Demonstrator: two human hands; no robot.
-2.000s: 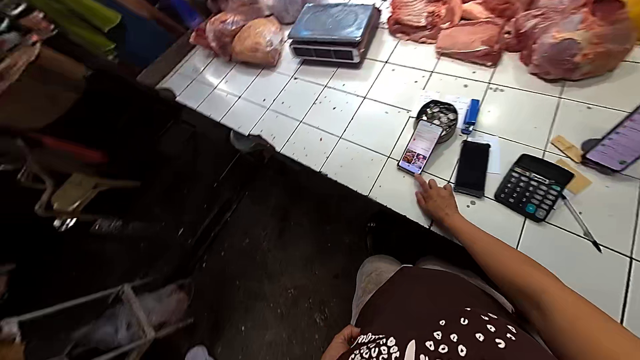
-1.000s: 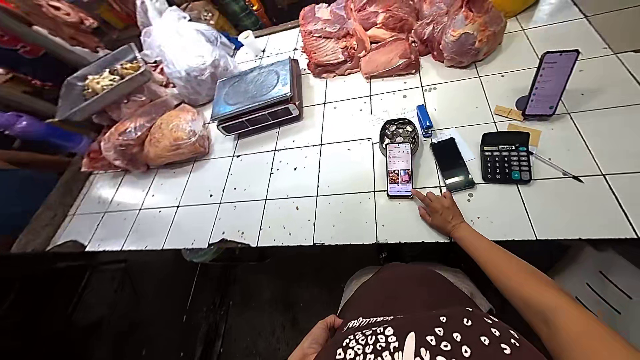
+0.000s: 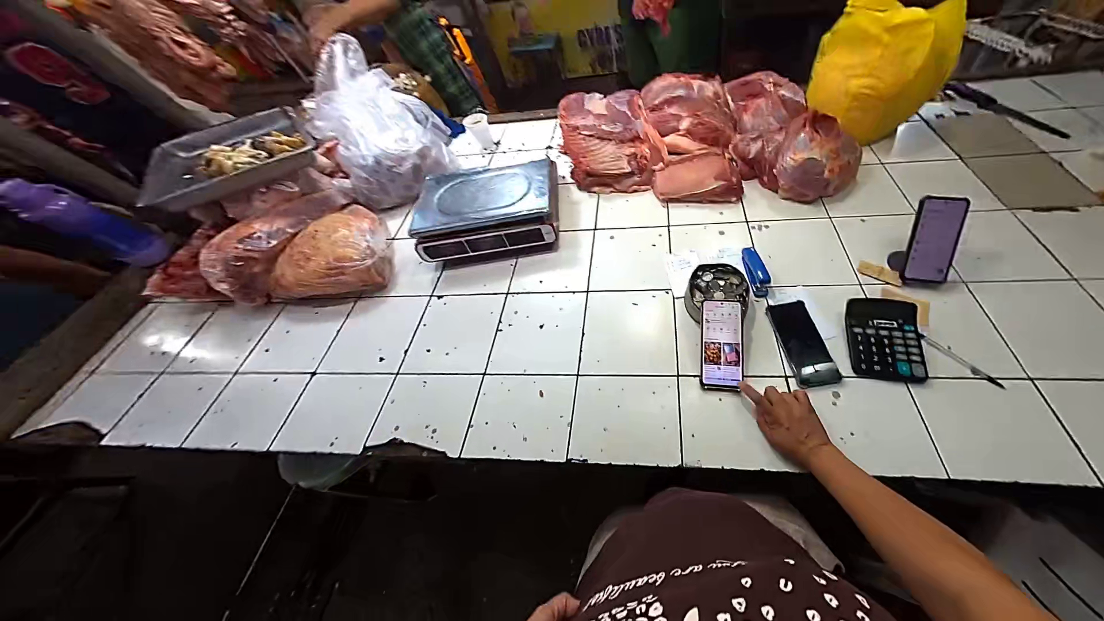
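Note:
On the white tiled counter, my right hand points its index finger at the lower right corner of a lit smartphone; the hand holds nothing. That phone's top end leans on a round bowl of coins. A dark-screened phone lies to the right, then a black calculator and a pen. A blue stapler is beside the bowl. Only part of my left hand shows at the bottom edge, against the dark patterned shirt; its fingers are mostly hidden.
A weighing scale stands left of centre, bagged meat and a grey tray farther left. Raw meat cuts and a yellow bag are at the back. Another phone stands upright at right. A person's arm shows behind.
The view has swung far, bringing more of the counter into sight. My right hand stays by the lit phone's lower corner, and my left remains low at the shirt.

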